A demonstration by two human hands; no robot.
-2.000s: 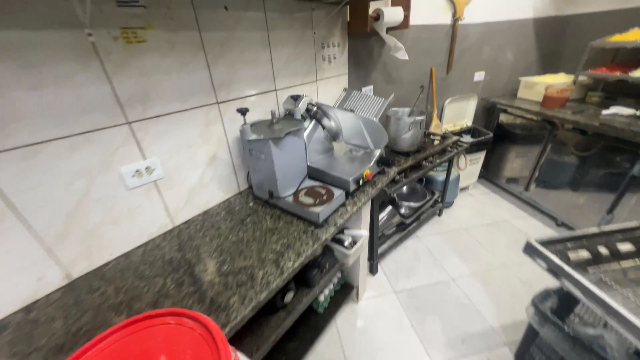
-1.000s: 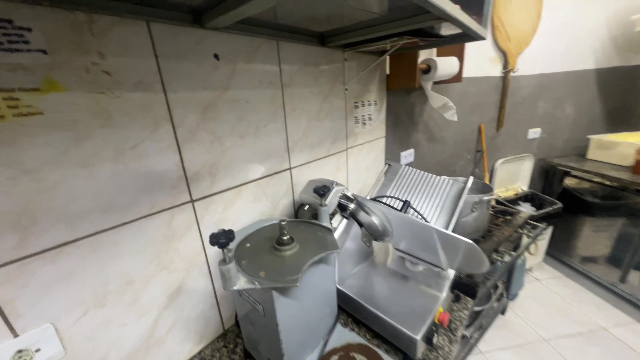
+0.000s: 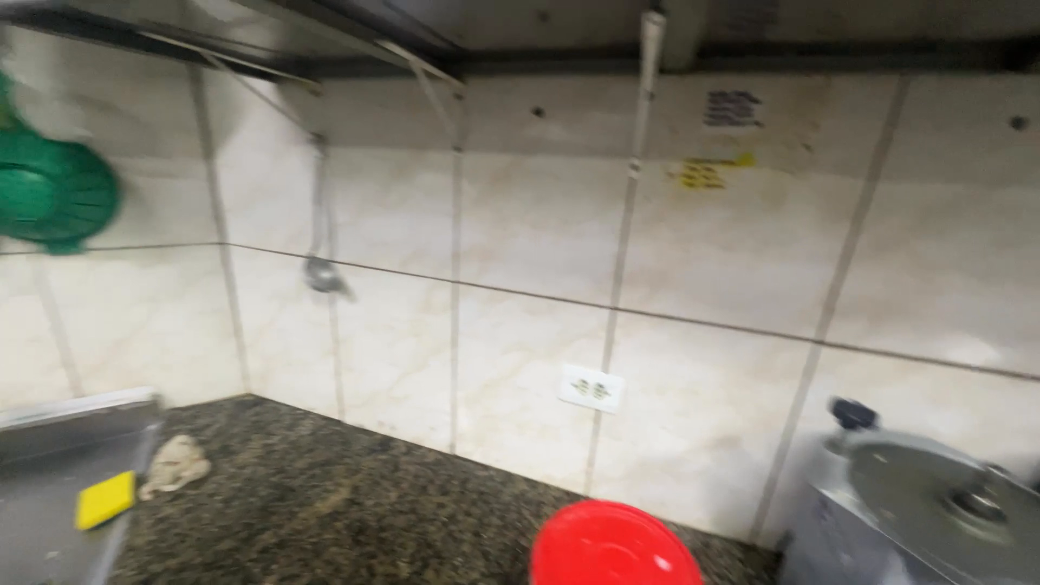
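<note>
Neither my left hand nor my right hand shows in the head view. A red plastic lid (image 3: pixel 615 546) is at the bottom edge, in front of the granite counter (image 3: pixel 349 496). To its right stands a grey metal food-processing machine (image 3: pixel 934 504) with a round top and a dark knob, cut off by the frame. At the lower left, a yellow sponge (image 3: pixel 106 500) lies at the edge of a stainless-steel sink (image 3: pixel 49 471), beside a crumpled beige cloth (image 3: pixel 176 465) on the counter.
Overhead runs a dark metal shelf (image 3: pixel 552 65) on brackets. A metal ladle (image 3: pixel 322 275) hangs against the tiled wall, and a green plastic colander (image 3: pixel 57 191) hangs at the far left. The wall bears a white power outlet (image 3: pixel 591 388) and labels with writing.
The view has swung far to the left. The slicer and paper roll have left the frame; the sink, sponge, cloth, ladle and green colander have come into it.
</note>
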